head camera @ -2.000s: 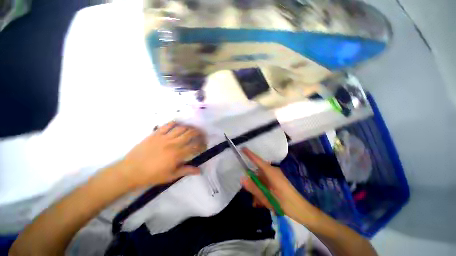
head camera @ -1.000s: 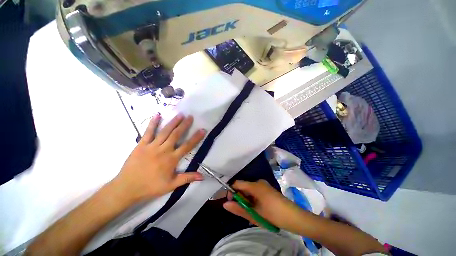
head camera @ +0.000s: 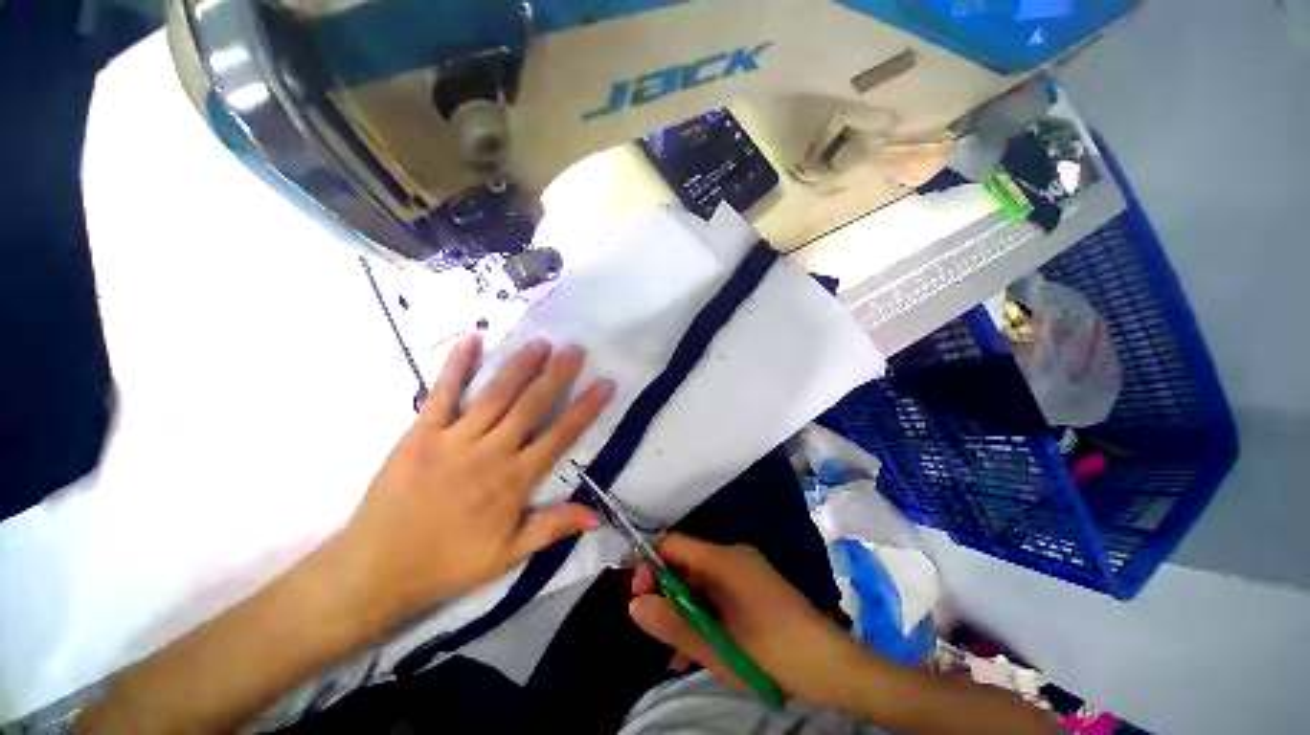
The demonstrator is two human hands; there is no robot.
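Observation:
A white pocket bag (head camera: 783,376) with a dark strip (head camera: 687,352) across it lies on the table and hangs over its front edge. My left hand (head camera: 474,481) is spread flat on the white cloth, left of the strip, with the thumb by the strip. My right hand (head camera: 740,610) holds fabric scissors (head camera: 711,632) with a green handle. Their silver blades lie at the strip near my left thumb; the tips look slightly parted. A dark garment panel (head camera: 769,524) hangs below the white cloth.
The JACK lockstitch machine (head camera: 805,86) stands above the cloth. A black panel (head camera: 711,161) is on its bed. A ruler strip (head camera: 941,270) runs along the table edge. A blue basket (head camera: 1135,531) with a plastic bag is at right. Dark cloth (head camera: 43,287) lies far left.
The view has steadied and shifted. The white cloth has turned to a steeper angle since the earliest frame. The scissor blades have moved to the strip beside my left thumb.

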